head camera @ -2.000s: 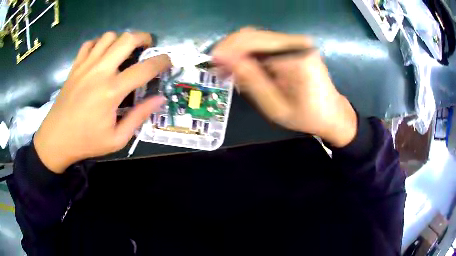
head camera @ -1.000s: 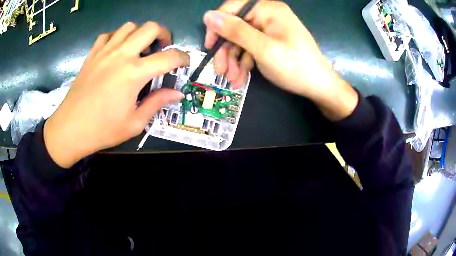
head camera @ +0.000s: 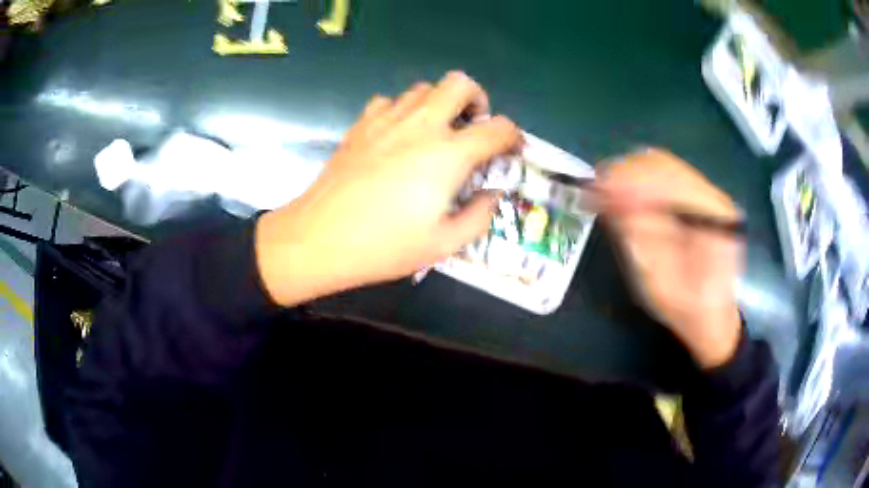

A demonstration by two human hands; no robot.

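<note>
A white socket housing [head camera: 548, 297] lies open on the dark green bench, turned at an angle. Inside it are a green circuit board [head camera: 550, 245] with a yellow block and brass and white parts, all blurred. My left hand [head camera: 400, 181] lies over the housing's left side, thumb and forefinger gripping its edge area and hiding that part. My right hand [head camera: 672, 219] is blurred at the housing's upper right corner and holds a thin black pen-like tool [head camera: 707, 222], its tip end over the housing's upper right side.
A crumpled clear plastic bag [head camera: 191, 172] lies left of my left hand. Brass contact strips [head camera: 250, 45] lie at the top left. Two more white housings [head camera: 748, 86] with plastic bags stand along the right side. The bench's front edge [head camera: 448, 340] runs below the housing.
The view has turned and shifted, so the housing and hands appear further right. My right hand has moved from above the board to the housing's right side, with the tool lying flatter.
</note>
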